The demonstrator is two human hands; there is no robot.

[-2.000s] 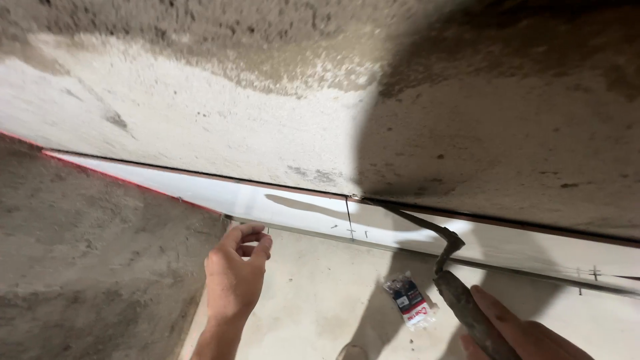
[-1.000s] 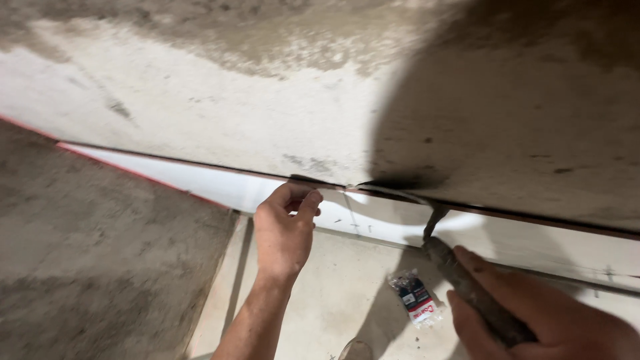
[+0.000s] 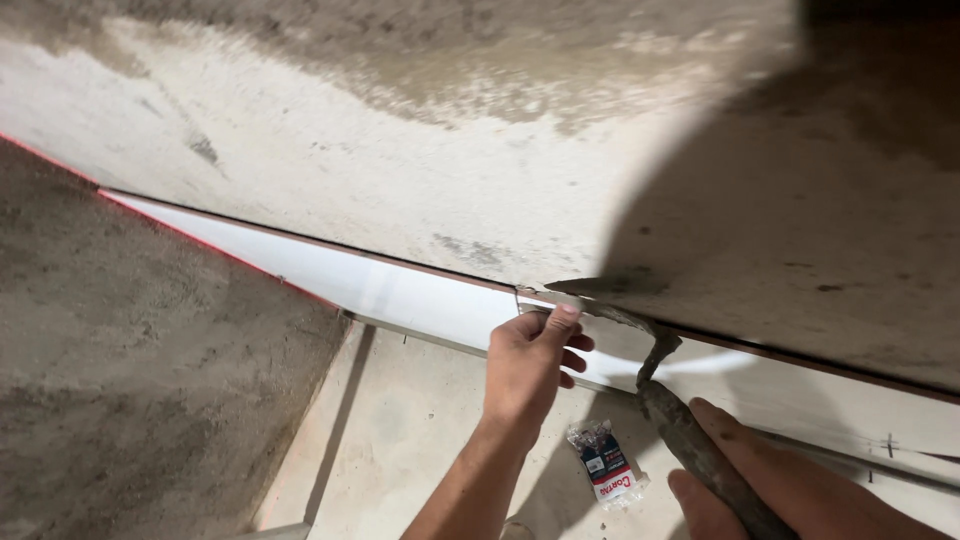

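My right hand (image 3: 742, 465) grips the handle of a mortar-stained trowel (image 3: 660, 360), whose blade lies along the top edge of the glossy white wall tiles (image 3: 435, 296). My left hand (image 3: 532, 352) has its thumb at the blade, near the joint between two tiles; the other fingers are curled, and whether it pinches something small cannot be told. Cross-shaped pencil marks show on the tile at the right. A plastic packet of Cortag tile accessories (image 3: 609, 465) lies on the pale floor below.
A rough cement wall (image 3: 375, 172) rises behind the tiles' brown edge. Another grey cement wall (image 3: 135, 360) stands at the left, with a red laser line (image 3: 217, 255) along its junction with the tiles. A thin strip (image 3: 420, 337) runs along the tiles' lower edge.
My left hand has moved right along the tile edge, from left of the joint to the trowel's blade. My right hand still holds the trowel.
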